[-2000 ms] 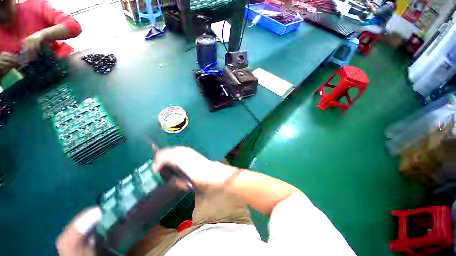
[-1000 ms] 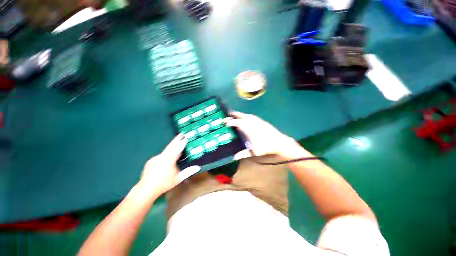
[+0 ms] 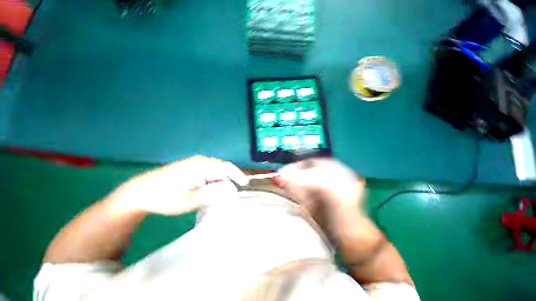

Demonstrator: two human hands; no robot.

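Observation:
A green PCB panel [image 3: 287,104] with nine pale blocks lies flat on the black work mat [image 3: 254,132], in front of me. My left hand [image 3: 205,182] is at the near bench edge, blurred, its fingers closed on a thin pale strand that looks like solder wire [image 3: 261,176]. The strand reaches across to my right hand [image 3: 323,179]. My right hand is just below the mat's near right corner, strongly blurred, closed around the dark soldering iron [image 3: 305,154], which is barely visible. Its tip cannot be made out.
A layered green panel stack [image 3: 281,26] stands beyond the mat. A round tin [image 3: 375,78] is right of it. The black soldering station [image 3: 508,103] and a white slip [image 3: 522,156] are far right. A black cord [image 3: 435,191] hangs past the bench edge. A red stool [image 3: 522,223] stands lower right.
The panel and mat have left my hands and now lie on the bench. My hands have drawn back to the near edge, with a strand between them. The view has turned down and left.

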